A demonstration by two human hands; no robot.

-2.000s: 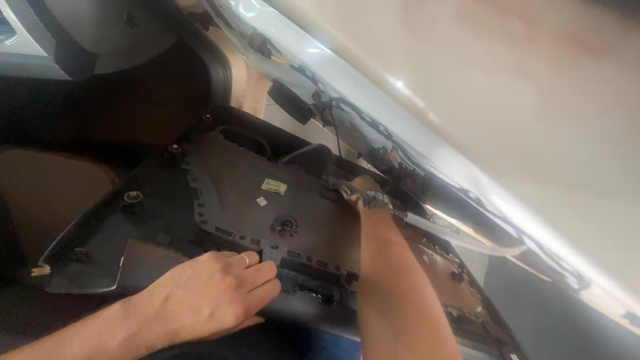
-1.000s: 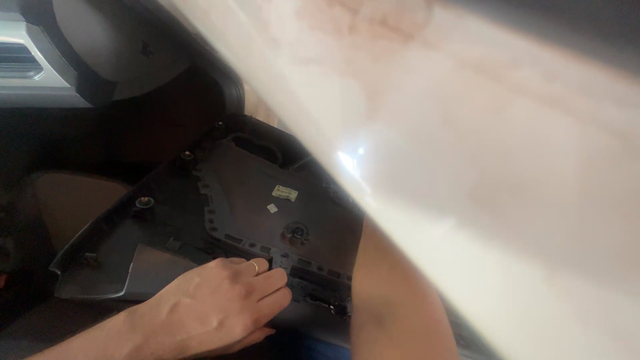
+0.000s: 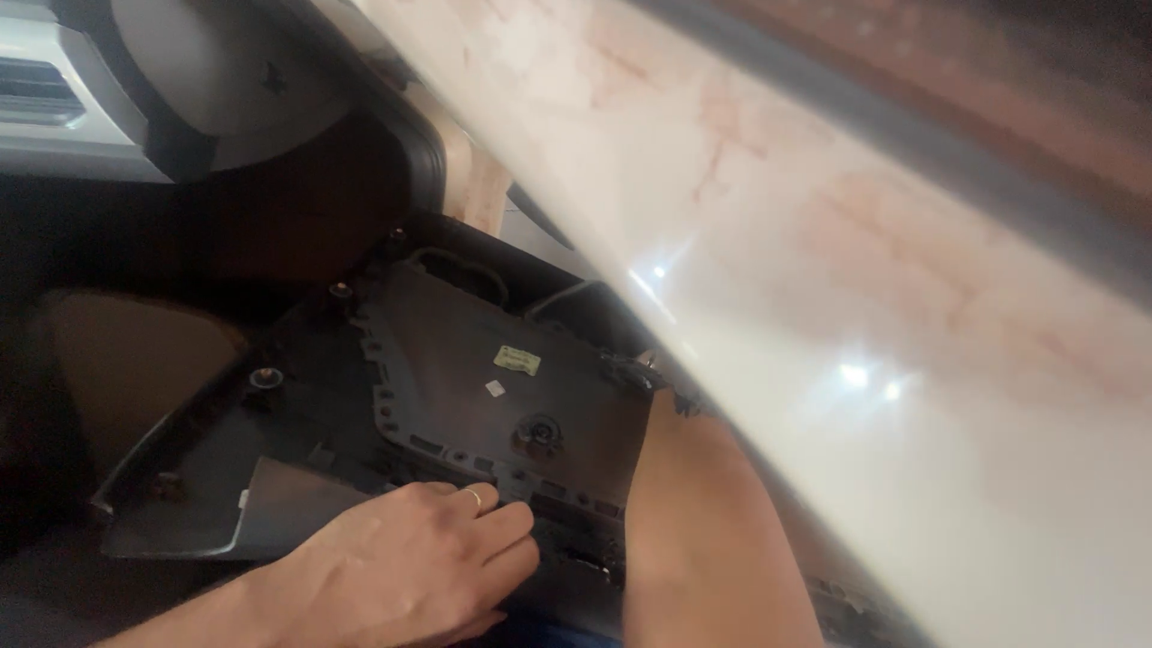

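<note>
The back of a dark plastic car door trim panel [image 3: 468, 360] lies tilted before me, with round clips, a slotted edge, a yellowish label bearing writing [image 3: 517, 361] and a small white sticker [image 3: 495, 388]. Near the panel's lower edge rests my left hand [image 3: 441, 549], a ring on one finger, its fingers curled over the rim; whether it grips the edge is hard to tell. My right forearm reaches up across the panel's right part. Of my right hand [image 3: 661, 382] only a bit shows by the glossy edge, and its fingers are hidden.
A light, glossy car door edge [image 3: 765, 270] cuts diagonally across the right side, close to the view. At the upper left is a car interior trim piece with a silver vent surround [image 3: 99, 108]. A brown padded surface [image 3: 126, 360] lies left of the panel.
The view has shifted so that the glossy door edge covers the wiring and much of the right hand seen two seconds ago. My left hand stays at the panel's lower edge.
</note>
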